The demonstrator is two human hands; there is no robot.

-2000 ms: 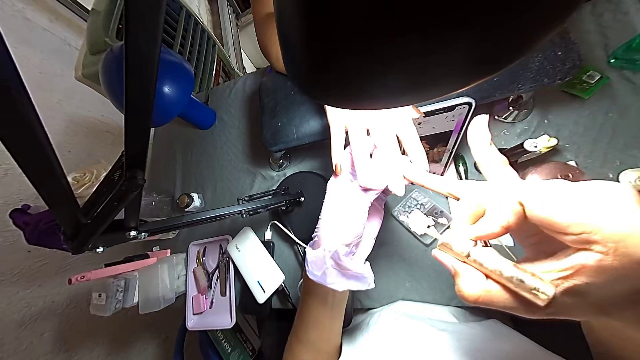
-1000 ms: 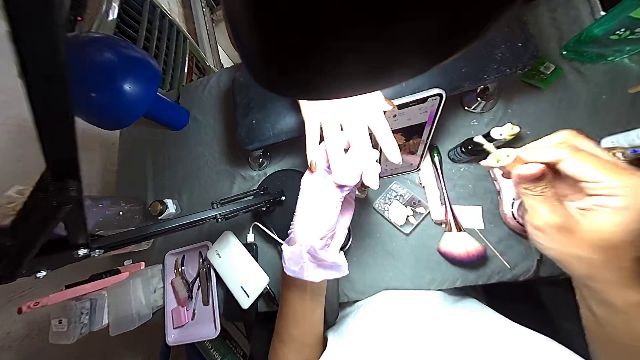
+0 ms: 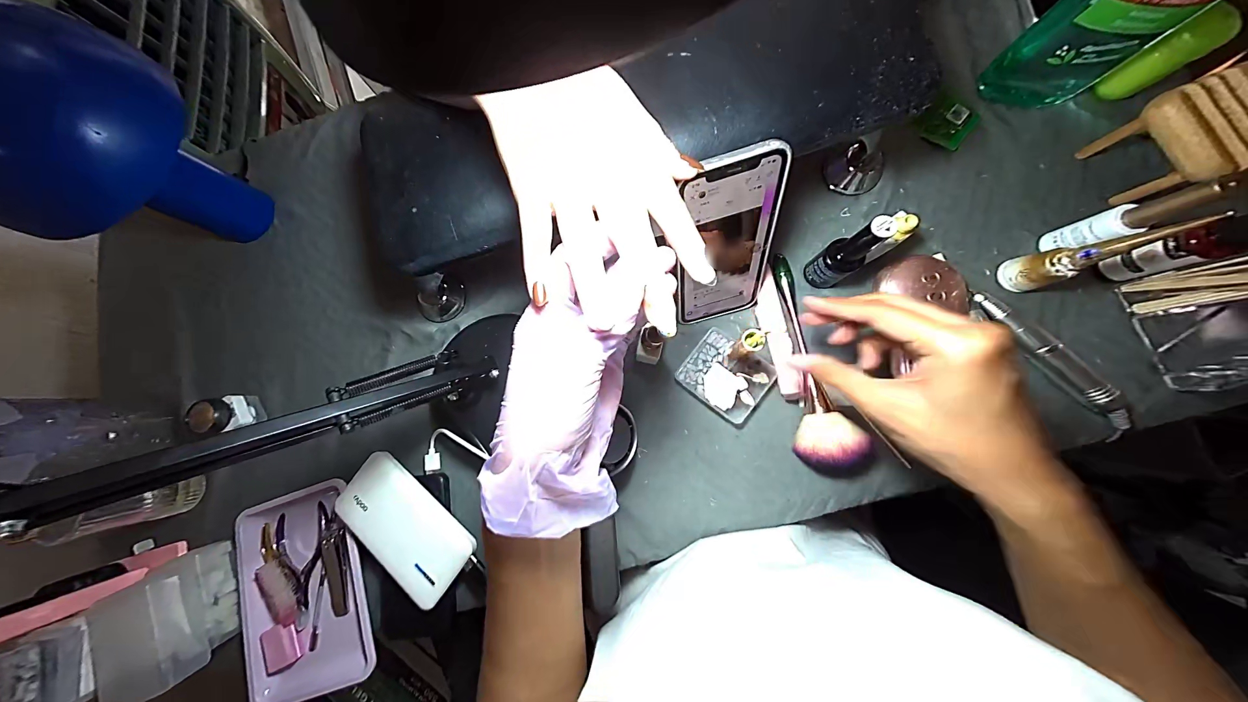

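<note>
My left hand (image 3: 575,361), in a pale lilac glove, is closed on the fingers of another person's hand (image 3: 595,146), which reaches in from the top under a bright light. Some of that hand's nails are brown. My right hand (image 3: 916,375) is bare and slightly blurred, its thumb and fingers apart with nothing seen between them. It is above the table beside a fluffy makeup brush (image 3: 831,441) with a purple-tipped head. Left of the brush is a small clear tray (image 3: 729,375) with white pieces and a yellow-topped item. A smartphone (image 3: 736,234) with a lit screen lies above the tray.
Dark bottles (image 3: 853,255), a pink round case (image 3: 921,281) and a nail drill handpiece (image 3: 1053,361) lie at right. A black lamp arm (image 3: 244,444) crosses the left. Below it are a white power bank (image 3: 405,531) and a lilac tool tray (image 3: 363,643). A padded armrest (image 3: 439,185) stands behind.
My right hand held a slim brown-and-gold item two seconds ago and a small item near the dark bottle one second ago; now its fingers are apart. A yellow-topped item now appears in the clear tray.
</note>
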